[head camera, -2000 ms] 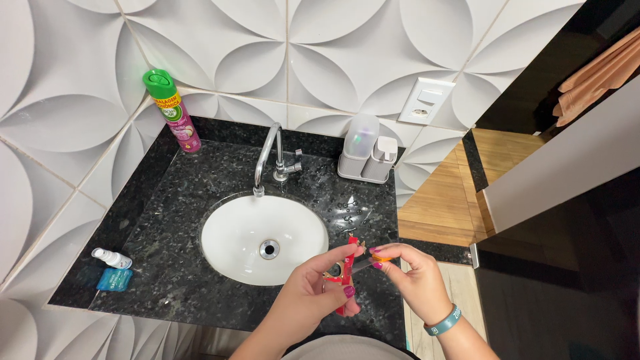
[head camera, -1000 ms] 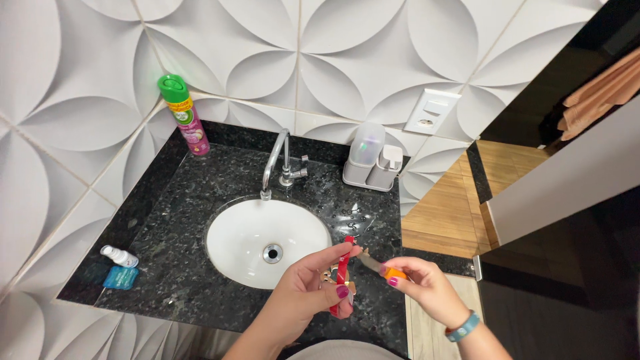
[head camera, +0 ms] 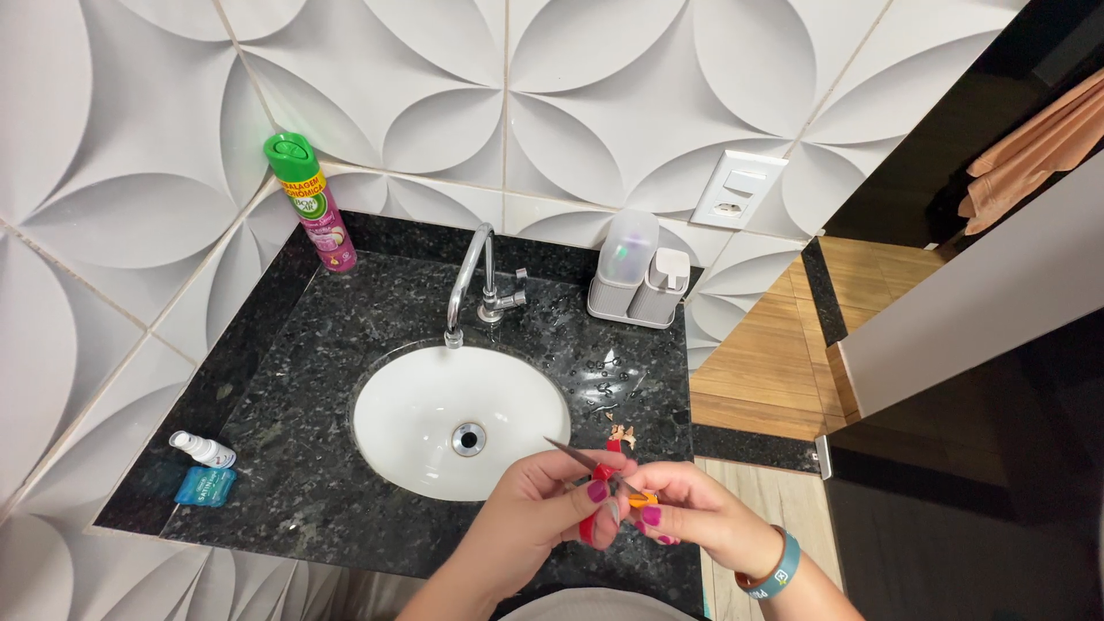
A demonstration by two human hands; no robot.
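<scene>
My left hand point(head camera: 552, 509) is in front of the basin's right edge, its fingers closed around a narrow red item point(head camera: 601, 473) whose exact kind I cannot tell. My right hand point(head camera: 703, 517), with a teal wristband, pinches a small orange piece point(head camera: 642, 499), which looks like the handle of a bladed tool. A dark pointed blade point(head camera: 571, 450) crosses above my left fingers, pointing up and left; the fingers hide where it joins the orange piece. Small pale brown scraps point(head camera: 623, 434) show just beyond my fingertips, over the black granite countertop point(head camera: 302, 483).
A white oval basin point(head camera: 414, 414) sits under a chrome faucet point(head camera: 470, 276). An aerosol can point(head camera: 312, 203) stands at the back left corner, and a dispenser set point(head camera: 634, 302) at the back right. A small white bottle point(head camera: 203, 449) and a blue packet point(head camera: 205, 486) lie at the left edge.
The right hand has come back against the left; one second ago it was apart, with the dark blade and orange piece between them. The blade now reaches over the left fingers.
</scene>
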